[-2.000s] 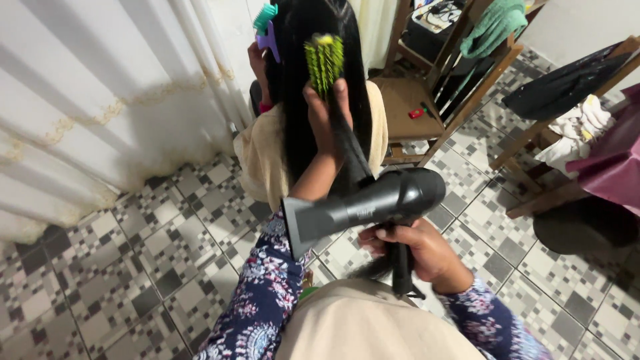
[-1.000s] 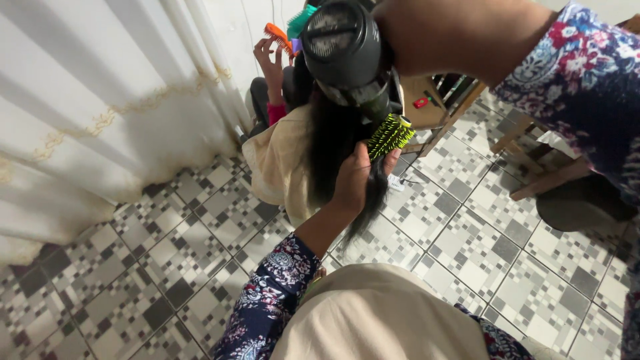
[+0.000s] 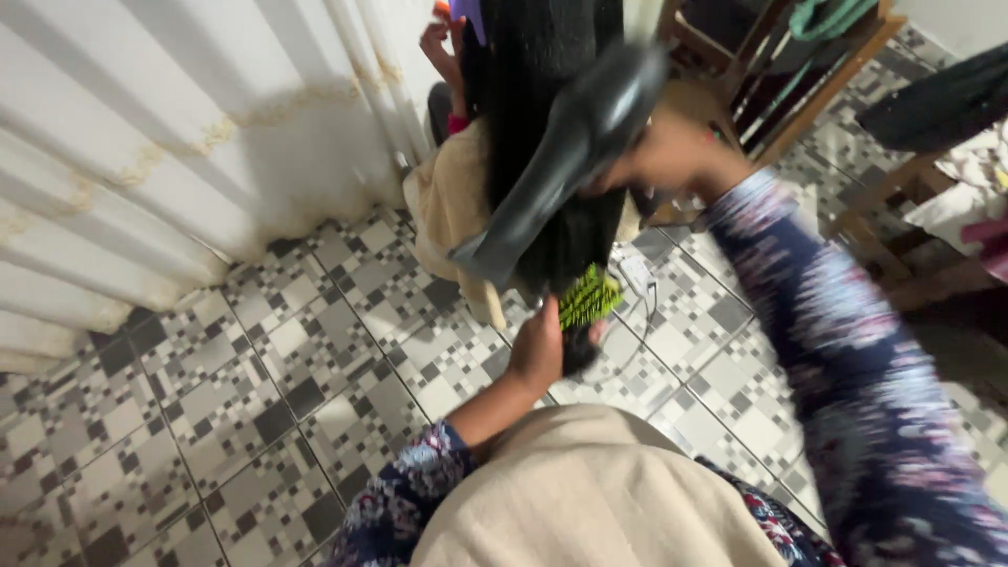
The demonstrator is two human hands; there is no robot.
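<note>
A seated person's long dark hair (image 3: 543, 71) hangs down over a beige towel or cape (image 3: 449, 205). My right hand (image 3: 654, 161), blurred, grips a black hair dryer (image 3: 567, 150) across the middle of the hair, its nozzle pointing down and left. Lower down, my left hand (image 3: 543, 346) is closed on a round hairbrush with yellow-green bristles (image 3: 591, 298), at the ends of the hair. The brush's handle is mostly hidden. At the upper left the person's raised hand (image 3: 443, 59) is beside a purple hair clip (image 3: 470, 16) and something orange.
A white curtain (image 3: 236, 126) hangs at the left. A wooden chair (image 3: 827, 87) with a green cloth (image 3: 835, 16) stands at the upper right. A white power strip or adapter (image 3: 638, 276) with a cable lies on the patterned tile floor (image 3: 354, 354). Dark and white cloths are at the right.
From one second ago, the dryer has turned from pointing away to lying diagonally across the hair, nozzle down-left. My left hand and the brush are lower, at the hair's ends.
</note>
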